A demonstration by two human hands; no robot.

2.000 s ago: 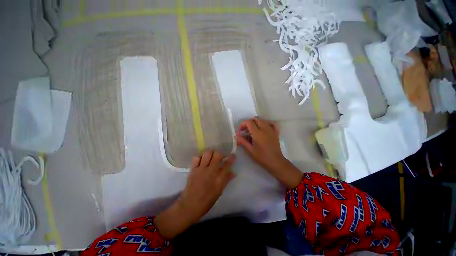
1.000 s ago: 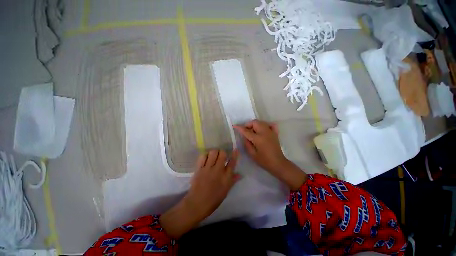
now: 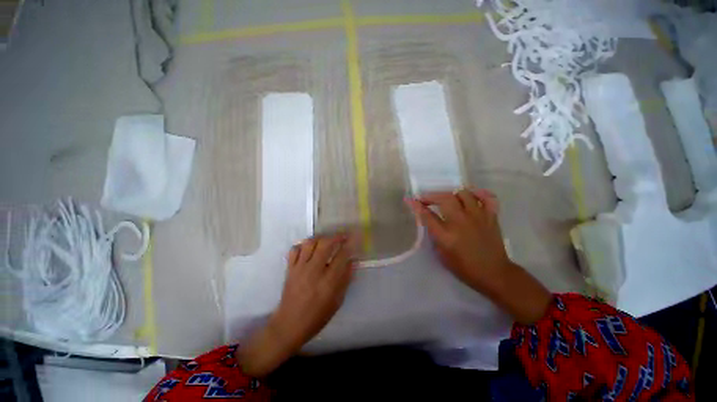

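The white vest-shaped cut piece point(image 3: 287, 149) lies flat with two straps pointing away and a U-shaped gap between them. A thin white edging strip point(image 3: 385, 261) runs along the bottom and right curve of the gap. My left hand point(image 3: 314, 286) rests palm down on the piece at the gap's lower left, fingers slightly apart; it hides the strip there. My right hand point(image 3: 464, 235) is at the base of the right strap, thumb and fingertip together on the strip's upper part.
Curly short strips point(image 3: 550, 86) lie upper right. Another vest-shaped panel point(image 3: 660, 243) is at right beside the glue bottle point(image 3: 601, 255). A looped strip bundle point(image 3: 71, 275) and folded white piece point(image 3: 145, 165) are at left. Yellow tape point(image 3: 358, 118) crosses the table cloth point(image 3: 228, 157).
The view has swung left, so everything sits further right. My left hand has moved left along the gap's lower edge, uncovering the strip at the bottom right curve. My right hand stays near the right strap.
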